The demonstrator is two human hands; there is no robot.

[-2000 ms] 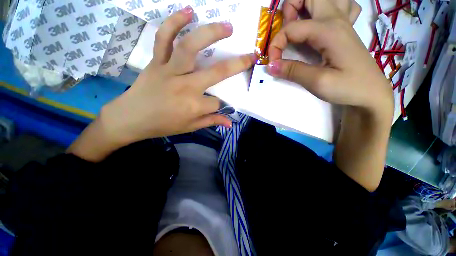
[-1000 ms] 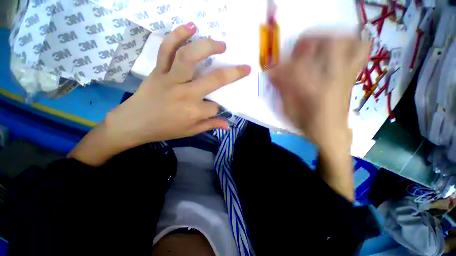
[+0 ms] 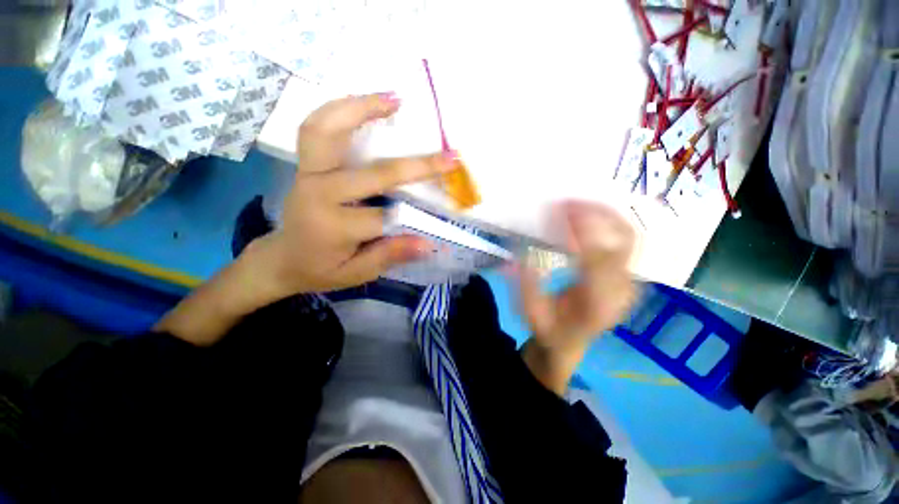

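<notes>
The orange film piece (image 3: 460,186) lies on the white sheet with a thin red lead (image 3: 435,103) running up from it. My left hand (image 3: 360,197) is at its left, fingers spread, with the index fingertip touching the upper end of the orange piece. My right hand (image 3: 582,276) is blurred at the sheet's front edge, right of the orange piece. A pale strip (image 3: 449,233) stretches between the hands below the orange piece; whether either hand grips it cannot be told.
White pads with red leads (image 3: 682,128) lie heaped at right. Stacked pale molded parts (image 3: 838,128) stand beyond them. 3M backing sheets (image 3: 182,89) and a clear plastic bag (image 3: 74,162) are at left. A blue plastic stool (image 3: 680,340) and part of another person (image 3: 823,433) show at lower right.
My right hand has moved down to the sheet's front edge. The orange piece is now tilted and further lower left, by my left fingertip. A pale strip has appeared between the hands.
</notes>
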